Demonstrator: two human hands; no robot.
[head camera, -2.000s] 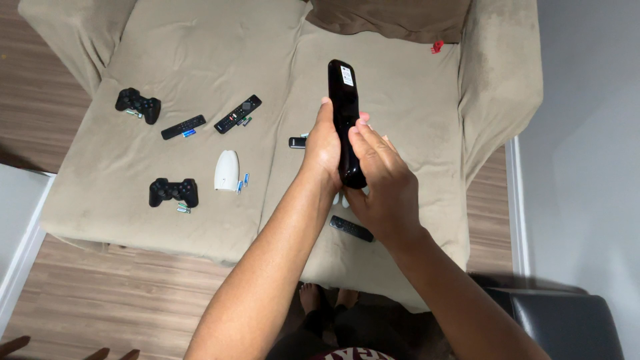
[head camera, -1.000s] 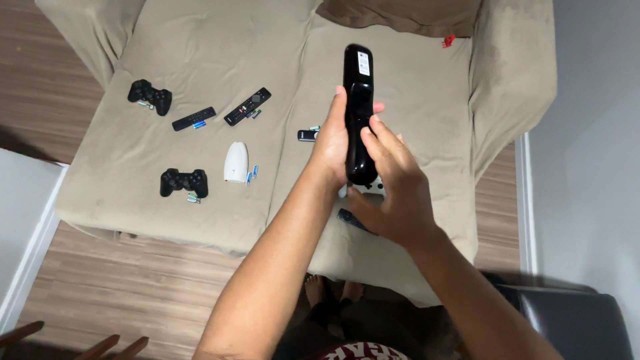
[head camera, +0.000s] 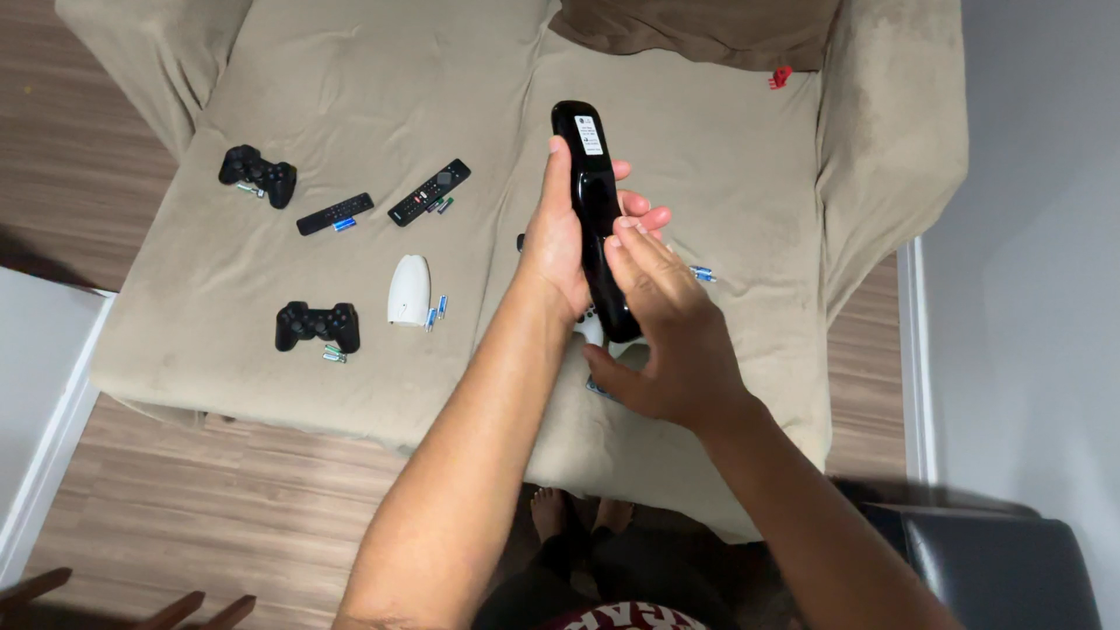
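My left hand (head camera: 560, 227) holds a glossy black remote control (head camera: 595, 201), its back side up with a white label near the far end. The fingers of my right hand (head camera: 674, 324) rest on the remote's lower right edge, thumb held apart. Beneath the hands a white game controller (head camera: 590, 327) is mostly hidden. To the left on the couch lie two black game controllers (head camera: 258, 177) (head camera: 318, 327), two black remotes (head camera: 335, 214) (head camera: 430, 192) and a white plastic device (head camera: 409, 290), each with batteries beside it. More blue batteries (head camera: 703, 274) lie right of my hands.
All this lies on a beige-covered couch (head camera: 437, 376) with a brown cushion (head camera: 700, 31) at its back. A small red item (head camera: 780, 78) lies near the right armrest (head camera: 892, 131). A black padded seat (head camera: 997, 560) stands at the lower right.
My left hand keeps hold of the remote throughout. My right hand stays at its lower part, with its thumb now farther from the remote than two seconds ago.
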